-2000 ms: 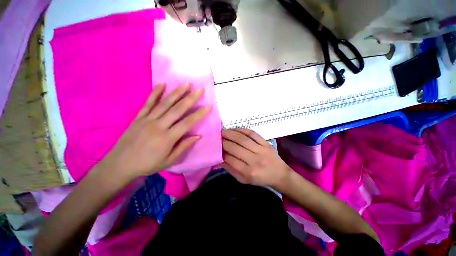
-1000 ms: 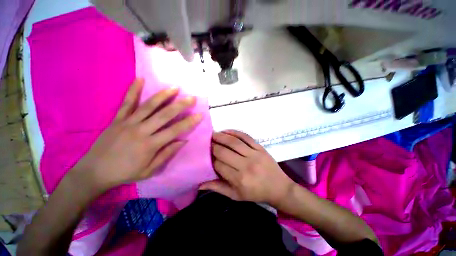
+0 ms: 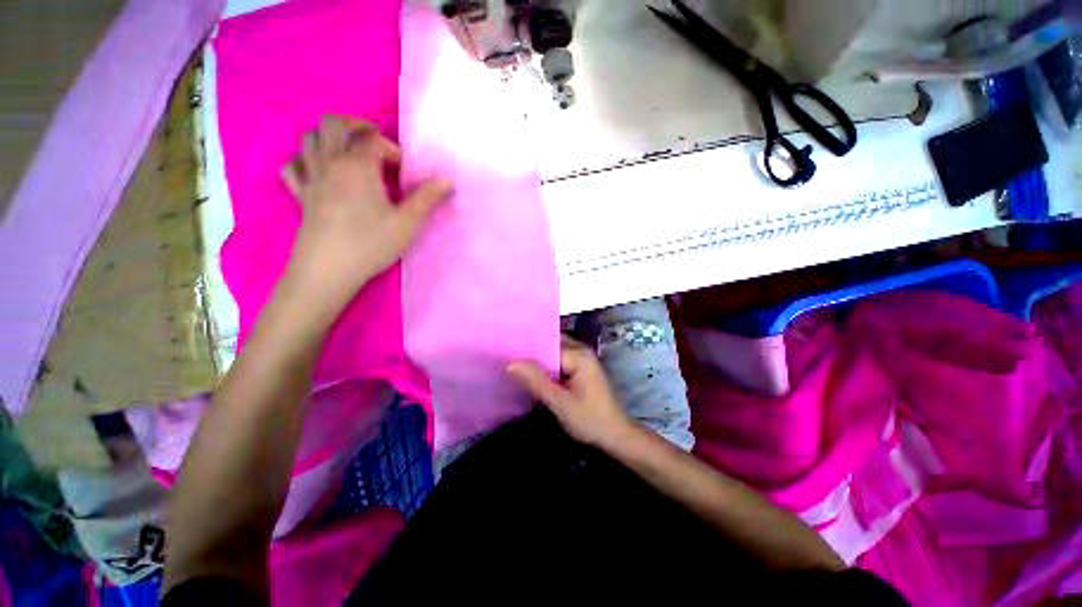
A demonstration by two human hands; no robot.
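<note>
The light-pink panel [image 3: 481,279] lies over the right part of the hot-pink panel [image 3: 267,202]; its upper end is in lamp glare at the presser foot [image 3: 504,53]. My left hand [image 3: 356,196] is on the hot-pink panel, fingers bent, thumb reaching over the pale panel's left edge; whether it pinches cloth is unclear. My right hand [image 3: 575,391] holds the pale panel's lower right edge, thumb on top, fingers at the edge. Part of the machine head shows at the top edge.
Black scissors [image 3: 771,95] lie right of the needle. A flat black rectangle [image 3: 988,154] is at the right. A printed ruler scale [image 3: 759,225] runs along the table. A long light-pink strip [image 3: 83,178] lies on the left board. Pink cloth [image 3: 949,403] fills blue-rimmed baskets [image 3: 890,291] at lower right.
My left hand has moved up and left, off the pale panel and onto the hot-pink one. My right hand has gone lower along the edge. The camera view has shifted.
</note>
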